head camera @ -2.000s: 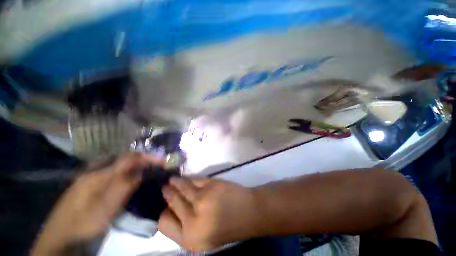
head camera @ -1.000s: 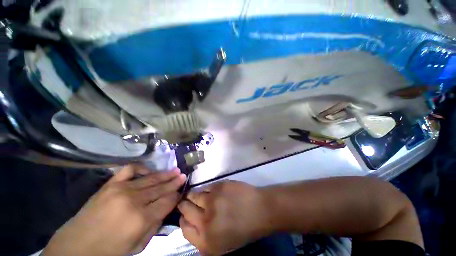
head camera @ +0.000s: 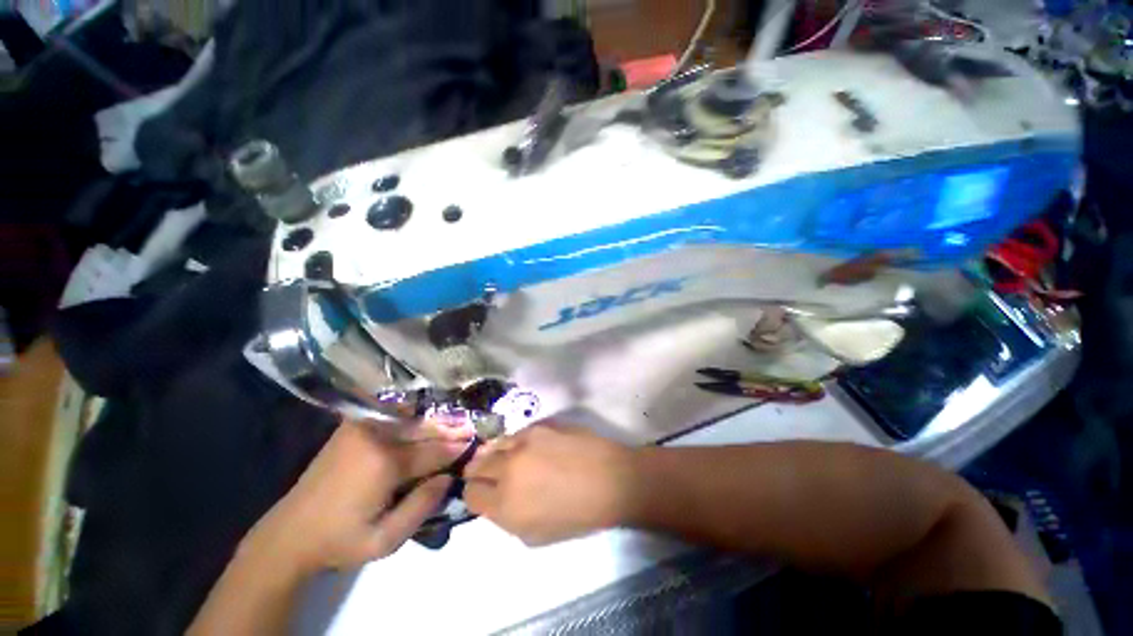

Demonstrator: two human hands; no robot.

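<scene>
A narrow dark strip (head camera: 435, 534) lies at the needle area of the white and blue sewing machine (head camera: 596, 255). My left hand (head camera: 354, 491) holds the strip just left of and in front of the presser foot, its fingertips close to the foot. My right hand (head camera: 547, 482) pinches the strip on the right side, touching close to my left fingers. The needle and presser foot (head camera: 488, 425) are small in the lit spot and partly hidden by my fingertips.
Thread snips (head camera: 760, 386) lie on the machine bed, with a black smartphone (head camera: 950, 373) to their right. Red-handled scissors (head camera: 1025, 261) are at the far right. Black cloth (head camera: 186, 460) is heaped left of and behind the machine. The lit panel (head camera: 969, 196) is at the head's right end.
The view has pulled back and tilted up, showing the machine's top and the cloth behind it. Both hands remain at the needle area, with my left thumb now lower, spread from its fingers.
</scene>
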